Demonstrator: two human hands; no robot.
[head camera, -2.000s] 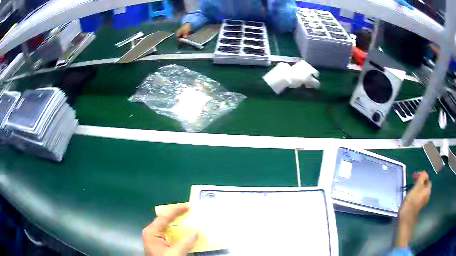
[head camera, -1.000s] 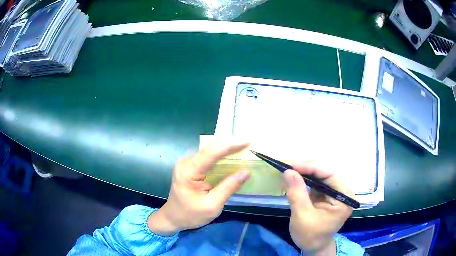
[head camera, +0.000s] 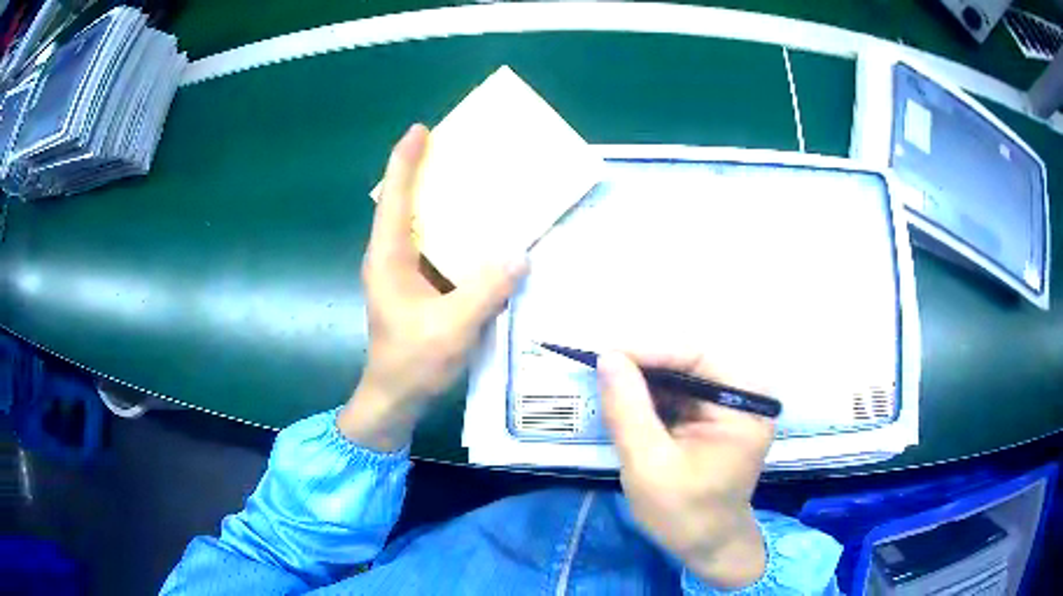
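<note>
A white-edged housing (head camera: 723, 268) lies on the bench in front of me, its centre glaring white, with slotted grilles near its two near corners. My left hand (head camera: 426, 279) holds a pale release-paper sheet (head camera: 501, 169) between thumb and fingers, over the housing's far left corner. My right hand (head camera: 688, 454) holds black tweezers (head camera: 711, 391) over the housing, their tip near its left side above the left grille. Whether the tip touches the surface or carries a small piece, I cannot tell.
A stack of housings (head camera: 99, 99) stands at the far left. More housings (head camera: 973, 175) lie at the right. A white strip (head camera: 490, 23) crosses the green bench. A blue-rimmed bin (head camera: 1014, 501) with panels is below the bench edge at lower right. Part of a white-grey box (head camera: 977, 12) shows at the top.
My left hand has lifted the sheet away from the housing's near left part, up and to the left. The tweezers have moved left and now point at the housing's left side. The view has tilted down.
</note>
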